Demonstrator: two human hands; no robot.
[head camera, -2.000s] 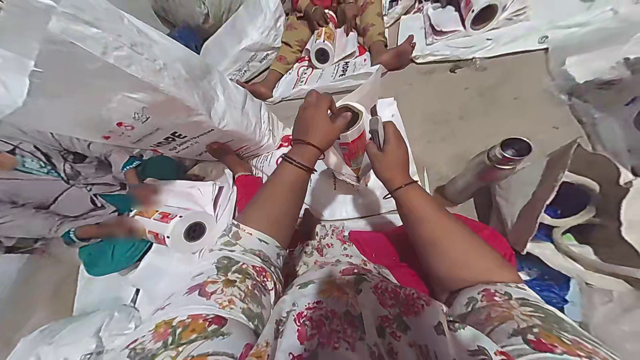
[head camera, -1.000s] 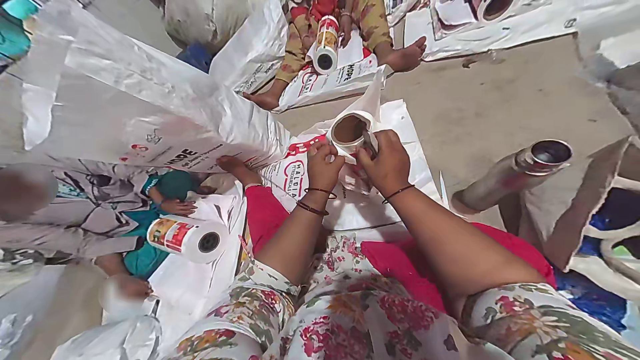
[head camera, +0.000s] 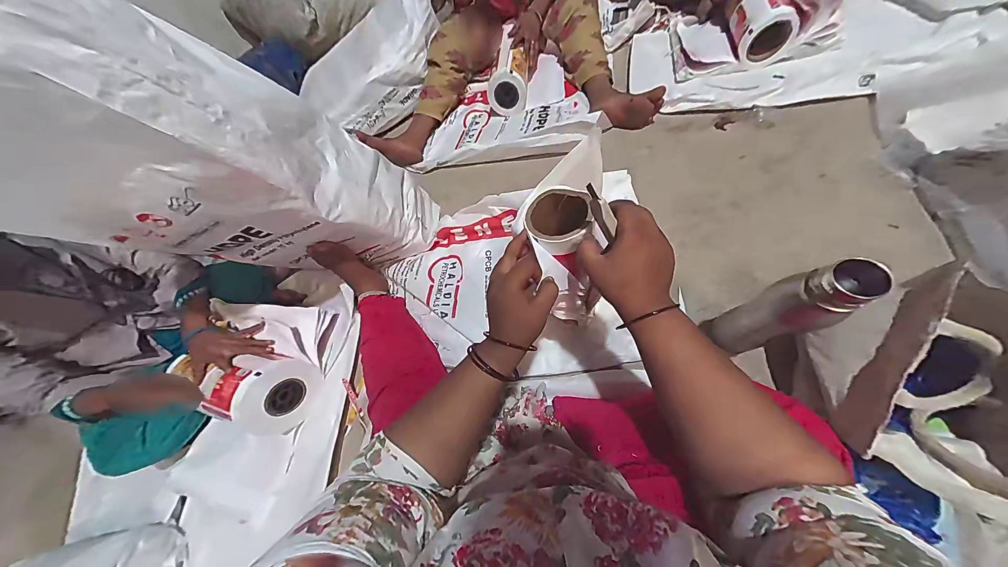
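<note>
A roll of printed plastic film (head camera: 568, 276) on a cardboard core stands tilted between my hands, its hollow end facing up. My left hand (head camera: 521, 295) touches its near left side, with thumb and finger close to the film's edge. In my right hand (head camera: 636, 256) is a thin dark blade-like tool (head camera: 600, 214), held at the roll's right rim. A loose flap of pale film (head camera: 579, 161) rises behind the core. Under the roll lies a white printed sack (head camera: 465, 295). The roll's lower part is partly hidden by my hands.
A metal cylinder (head camera: 787, 311) leans at the right, near a torn sack edge (head camera: 898, 370). A co-worker at the left handles another film roll (head camera: 264, 398); one ahead has a roll (head camera: 506, 90) between the legs. A large white sack (head camera: 260, 173) rises at the upper left.
My left hand has gone from the top of the roll to its near left side. The roll's hollow end now shows more fully. My right hand still holds the tool.
</note>
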